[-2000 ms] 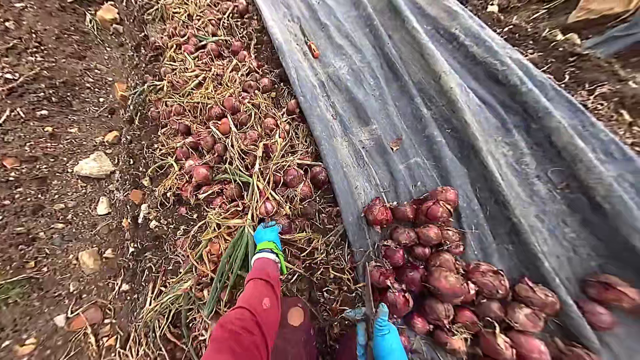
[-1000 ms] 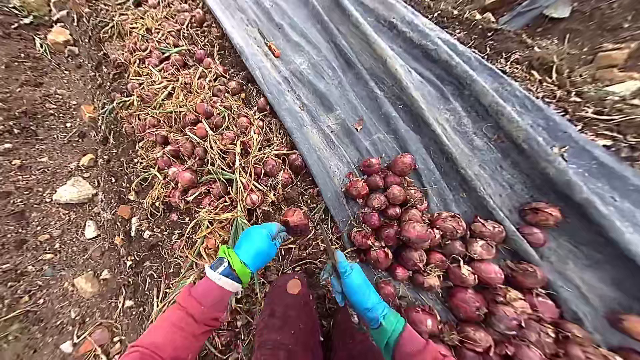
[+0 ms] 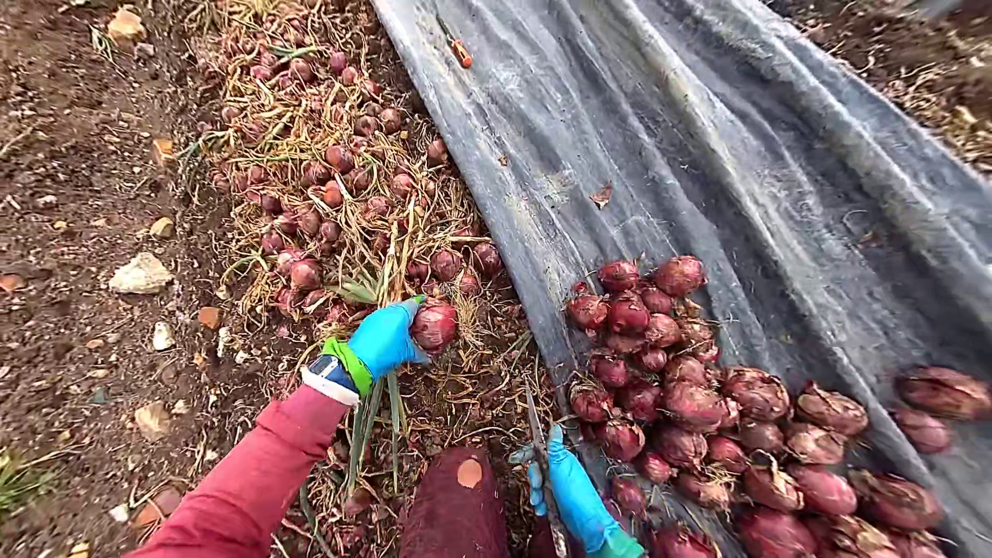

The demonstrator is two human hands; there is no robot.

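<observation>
My left hand [image 3: 387, 337], in a blue glove with a green band at the wrist, grips a red onion [image 3: 434, 326] with its roots to the right and long green leaves hanging below the hand. Lower and to the right, my right hand [image 3: 570, 484], also blue-gloved, holds a long metal blade [image 3: 536, 434], its tip pointing up; the handle is hidden. A heap of red onions [image 3: 694, 407] without leaves lies beside that hand on a grey fabric sheet [image 3: 736, 232]. More red onions with dry tops [image 3: 339, 159] lie on the soil at the upper left.
Bare soil [image 3: 77, 349] with stones, among them a pale rock [image 3: 141, 274], runs along the left. An orange-handled tool [image 3: 461, 53] lies near the sheet's upper edge. My knee [image 3: 457, 504] is at the bottom centre. Two onions [image 3: 942, 393] sit apart at the right.
My left hand, which held an onion near the blade a second ago, is now further left with a leafy onion in it. My right hand still holds the blade beside the heap.
</observation>
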